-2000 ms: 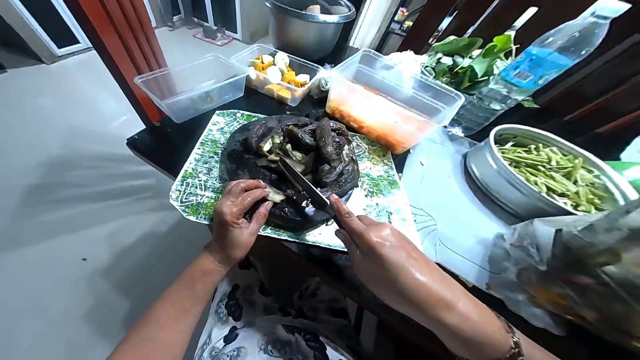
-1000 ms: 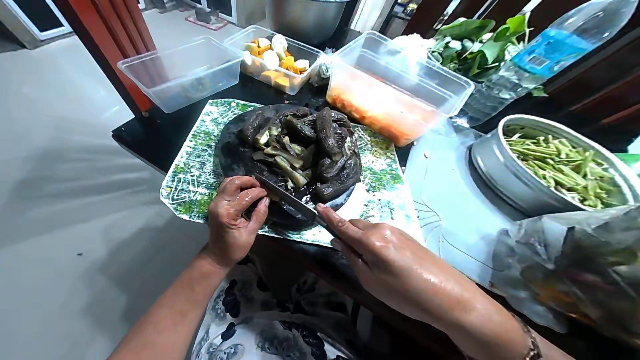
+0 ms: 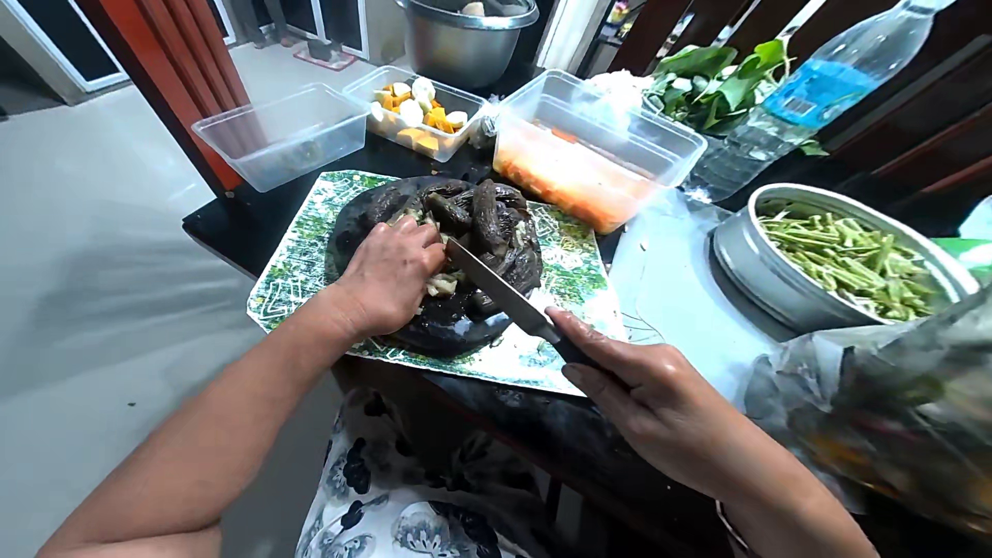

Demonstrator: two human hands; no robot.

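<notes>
My right hand grips the dark handle of a kitchen knife, its blade pointing up and left toward my other hand. My left hand reaches over the heap of dark, wrinkled vegetables, its fingers bent down among pale cut pieces; whether they hold a piece is hidden. The heap lies on a round black board, which rests on a green-and-white patterned mat.
Behind the mat stand an empty plastic tub, a tub of orange and white chunks and a tub of orange liquid. Rightward are a water bottle, a metal pan of cut green pods and a filled plastic bag.
My left hand has moved from the near left edge of the black board up onto the heap. The knife stays in my right hand, its blade near the heap.
</notes>
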